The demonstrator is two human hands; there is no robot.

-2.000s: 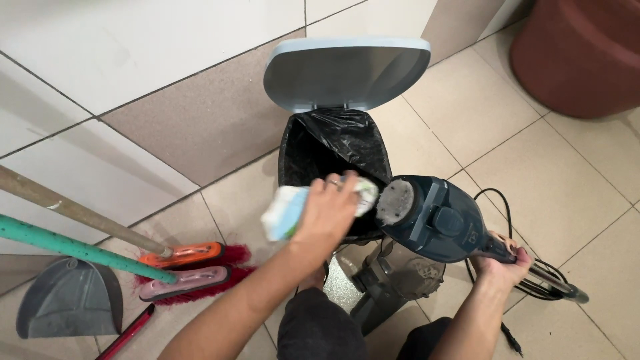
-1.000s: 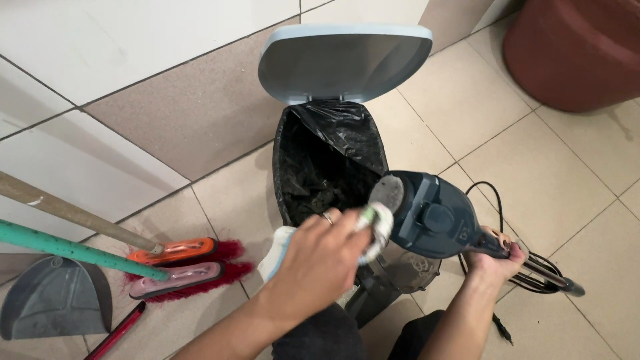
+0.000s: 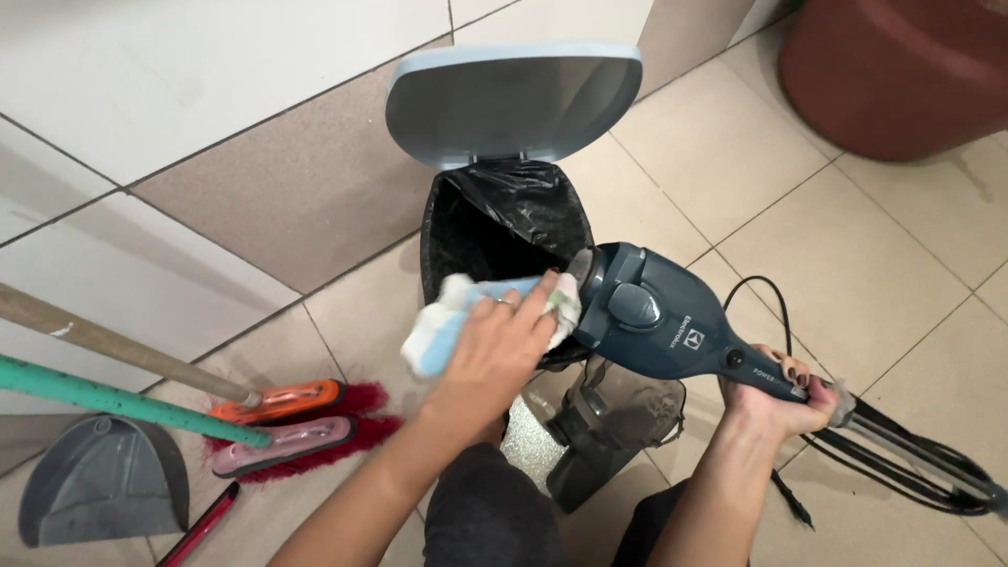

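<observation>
My left hand (image 3: 504,339) holds a white and blue cloth (image 3: 445,335) against the round grey filter (image 3: 581,268) at the end of an Electrolux stick vacuum body (image 3: 661,315). My right hand (image 3: 780,398) grips the vacuum's handle, where a coiled black cord (image 3: 906,465) hangs. Both hands are at the near side of a bin lined with a black bag (image 3: 543,197), its light blue-grey lid (image 3: 516,102) raised. Below the vacuum body is its transparent dust container (image 3: 630,405), with dirt visible inside.
At left, an orange broom head (image 3: 283,400) and a pink one (image 3: 287,443) rest on the tiled floor beside a grey dustpan (image 3: 106,480) and a red stick (image 3: 201,528). A large brown-red tub (image 3: 898,75) stands at top right. The tiled wall runs behind the bin.
My left hand has moved about over the filter with the cloth, which is now spread more to the left of the fingers. My right hand keeps its hold on the handle.
</observation>
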